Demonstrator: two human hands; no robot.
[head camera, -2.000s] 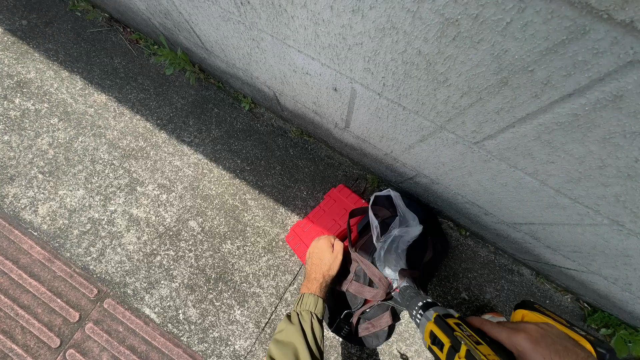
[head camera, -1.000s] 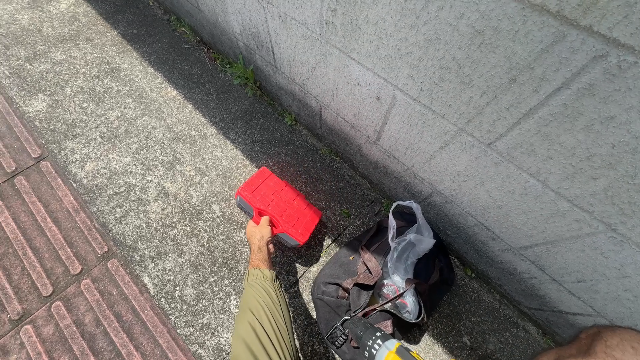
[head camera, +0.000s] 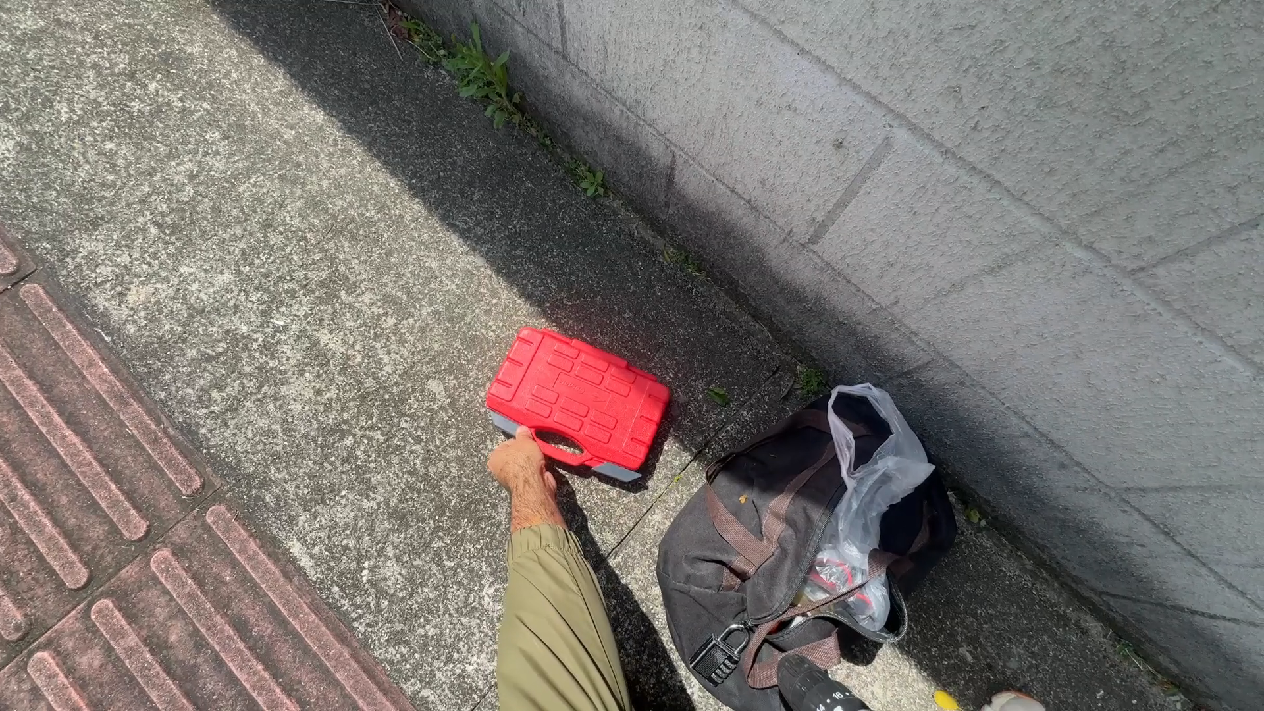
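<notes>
My left hand (head camera: 523, 469), coming out of an olive sleeve, is at the handle side of a red plastic carrying case (head camera: 583, 395) with grey corners; its fingers are partly hidden under the case edge. The case lies closed on the concrete. To its right a dark fabric tool bag (head camera: 731, 533) with brown straps gapes, a clear plastic bag (head camera: 869, 484) sticking out of it. A black combination padlock (head camera: 719, 654) hangs on the bag. At the bottom edge shows the black chuck end of a power drill (head camera: 815, 686). Only a sliver of skin, perhaps my right hand (head camera: 1013, 701), appears beside it.
A grey block wall (head camera: 938, 247) runs diagonally along the right, with small weeds (head camera: 484, 79) at its foot. Reddish tactile paving (head camera: 118, 494) with raised bars borders the concrete pavement (head camera: 326, 267) at lower left.
The red case, beside the bag two seconds ago, has moved left away from it with my left hand. The drill, largely visible at first, now shows only its front end at the bottom edge.
</notes>
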